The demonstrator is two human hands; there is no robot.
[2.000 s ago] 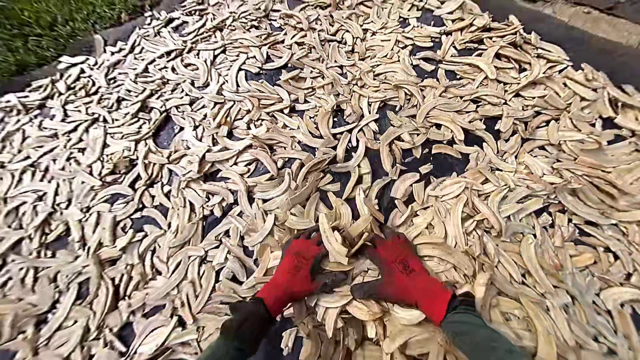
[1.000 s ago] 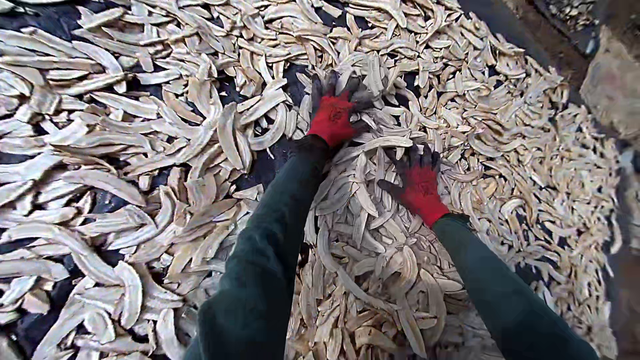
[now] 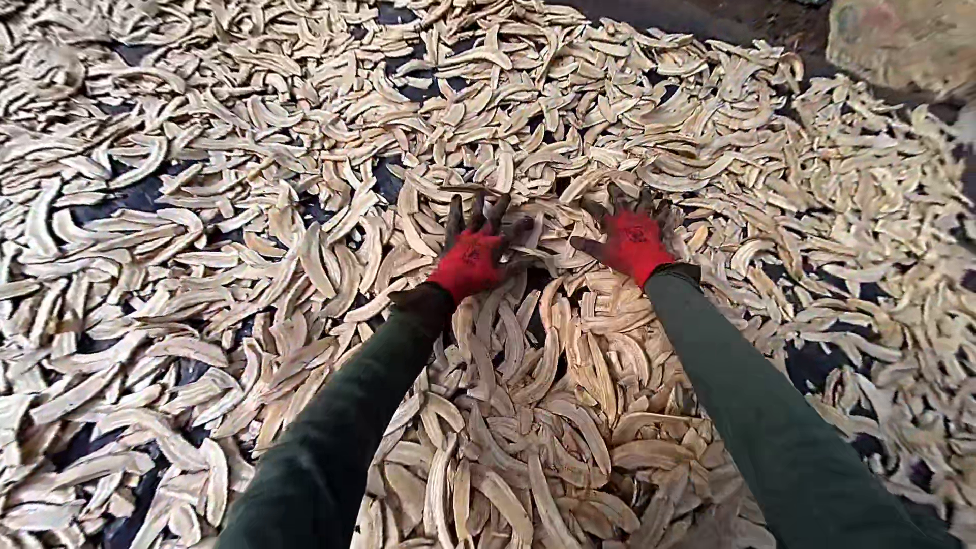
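Pale, curved dried slices [image 3: 534,427], perhaps of banana or plantain, lie spread over a dark sheet [image 3: 126,200]. My left hand [image 3: 476,248], in a red glove with dark fingers, rests on the slices near the middle, fingers spread. To its right my right hand [image 3: 629,232], gloved alike, lies palm down on other slices, its fingers also apart. Neither hand is closed around a slice. Slices partly cover some fingertips. Between the hands and my body the slices lie thicker, in a heap.
At the top right, a large pale stone or slab [image 3: 903,46] stands beyond the sheet's edge, beside dark ground [image 3: 785,27]. Dark patches of sheet show between slices at the left and the right.
The view has shifted. Two seconds ago my hands were close together among the slices, near my body; now both arms are stretched farther out, with the hands apart.
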